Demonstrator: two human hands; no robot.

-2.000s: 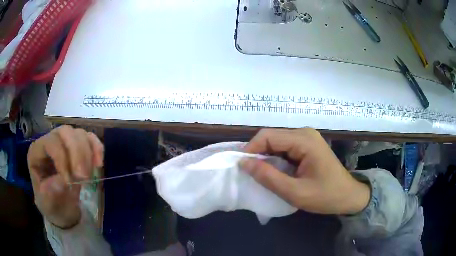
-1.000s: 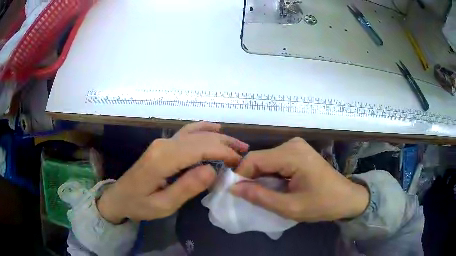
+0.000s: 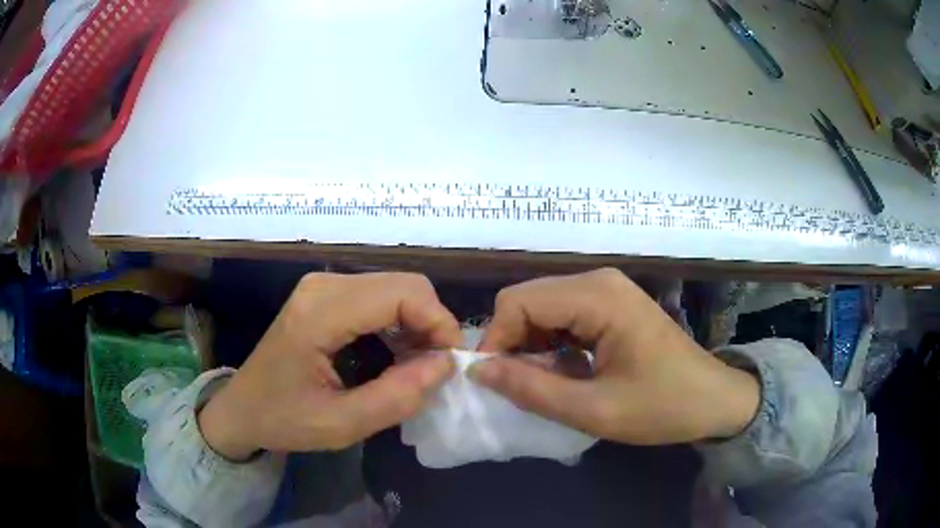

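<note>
A small white cloth piece (image 3: 495, 428) hangs between my hands, in front of the table edge and above my lap. My left hand (image 3: 345, 361) pinches its upper edge between thumb and fingertips. My right hand (image 3: 618, 361) pinches the same edge just beside it. The fingertips of both hands nearly touch. The fingers cover part of the cloth's top edge. No thread strand can be made out.
The white table (image 3: 309, 113) bears a printed ruler (image 3: 515, 203). The machine bed plate (image 3: 660, 62), blue snips (image 3: 750, 41), dark snips (image 3: 849, 163) and yellow tool (image 3: 855, 83) lie right. A red basket (image 3: 77, 88) stands left, a green basket (image 3: 139, 382) below left.
My left hand was out left with a thread stretched from the cloth. It came back to the cloth and now pinches the edge beside my right hand. The cloth is more bunched.
</note>
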